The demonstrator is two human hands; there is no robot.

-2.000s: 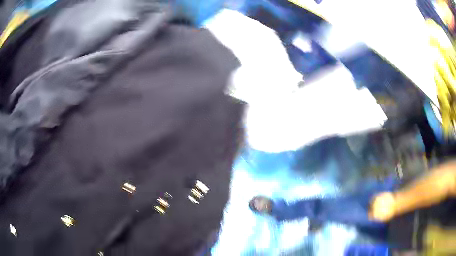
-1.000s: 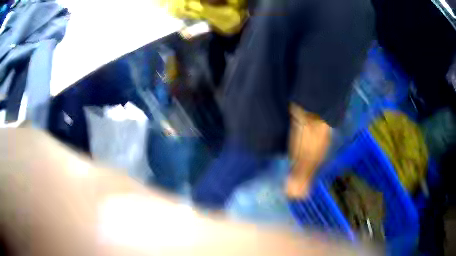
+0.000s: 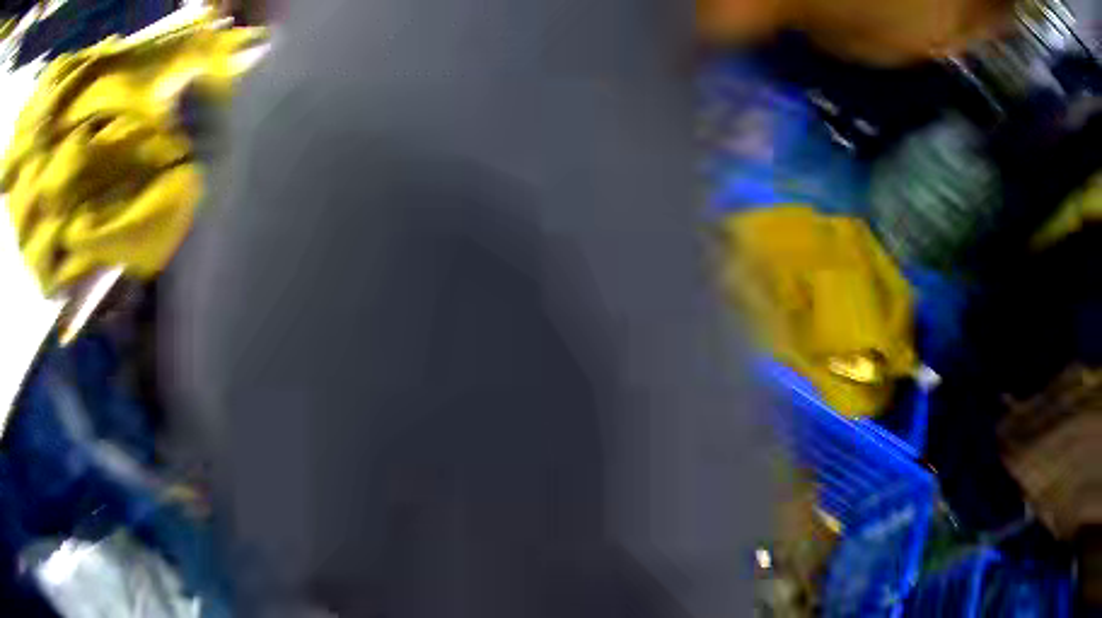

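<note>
A large dark grey cloth surface (image 3: 483,302) fills the middle of the view, very close and blurred. I cannot tell whether it is a held garment or a person's clothing. Neither of my hands can be made out. A blurred patch of skin (image 3: 858,27) is cut off by the top edge, and I cannot tell whose it is. Right of the grey cloth, mustard-yellow cloth (image 3: 822,290) lies at a blue lattice crate (image 3: 864,483).
A rumpled yellow garment (image 3: 109,169) lies on a white table (image 3: 15,350) at the left. A pale, glossy bag-like thing (image 3: 109,582) is at the lower left. Blurred dark heaps and a greenish bundle (image 3: 937,187) are at the right.
The view has swung right. The grey cloth now covers the middle. The blurred skin along the bottom and the other person's hand at the blue crate no longer show there.
</note>
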